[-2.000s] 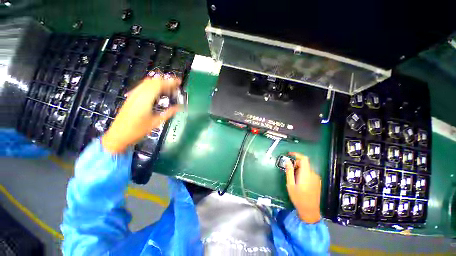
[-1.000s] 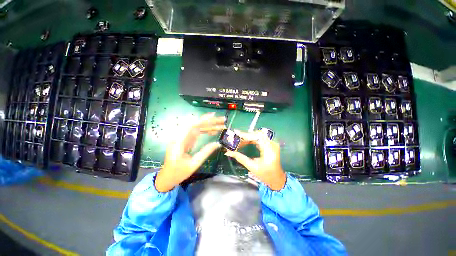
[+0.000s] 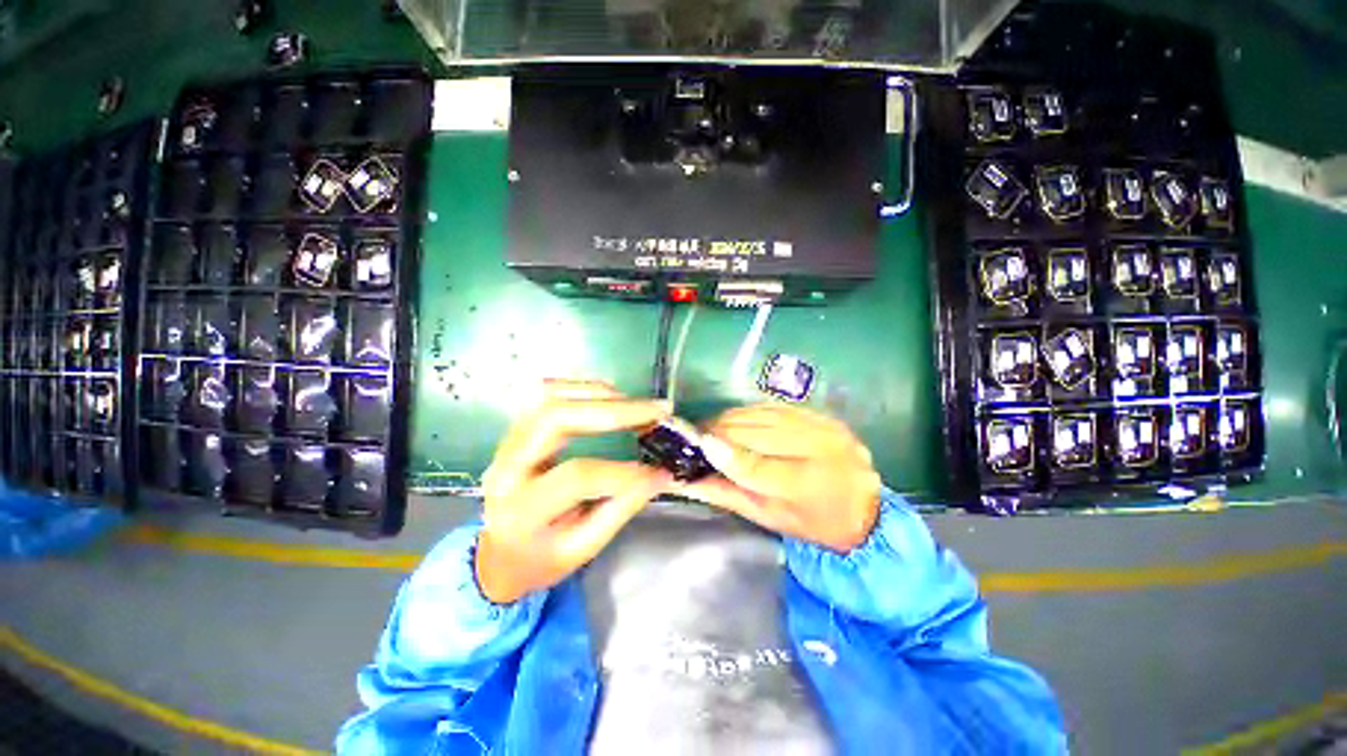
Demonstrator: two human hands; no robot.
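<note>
My left hand and my right hand meet low in the middle, in front of the bench edge. Their fingertips hold a small black camera module between them, partly covered by the fingers. Another camera module lies on the green bench just above my right hand. The black test fixture stands behind the hands, with a raised black socket on top. I cannot tell if the socket holds a module.
A mostly filled blister tray lies at the right. Two sparser trays lie at the left, the nearer one beside the fixture. Loose modules lie behind them. A clear acrylic panel is at the top. Cables run from the fixture front toward me.
My left hand came from the left tray and now grips the module with my right hand. The held module is lower and nearer my body. The other module lies released on the bench.
</note>
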